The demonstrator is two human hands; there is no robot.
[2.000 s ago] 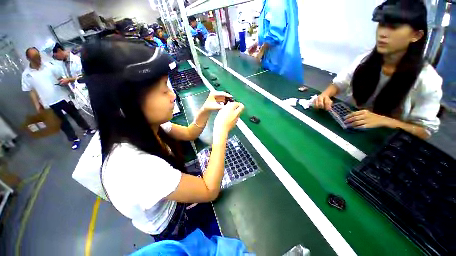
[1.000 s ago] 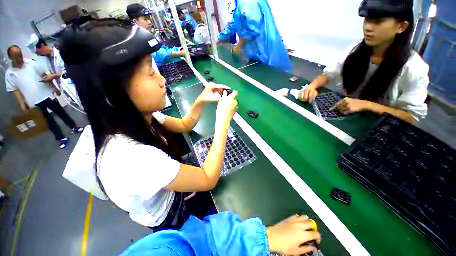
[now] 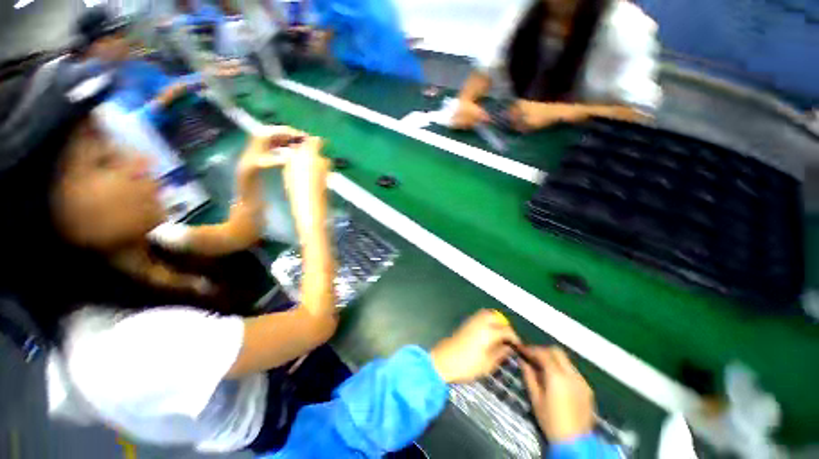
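Note:
My left hand [image 3: 476,348], in a blue sleeve with a yellow finger covering, is over the near bench. My right hand [image 3: 559,394] meets it from the right. The fingertips of both hands hold a small dark piece [image 3: 518,348] between them; blur hides its shape. A clear blister tray [image 3: 498,408] dotted with black parts lies under my hands, partly covered by them.
The green belt [image 3: 485,224] runs past with black units [image 3: 571,284] on it. Stacked black trays [image 3: 673,211] stand across it. A white wipe [image 3: 750,403] lies at the right. A neighbour [image 3: 153,350] works at the left with another parts tray [image 3: 359,255]; another person sits opposite.
The view has swung to the right. My left hand has come further into view, and my right hand has appeared. Both hands now meet at a small dark piece above the clear tray.

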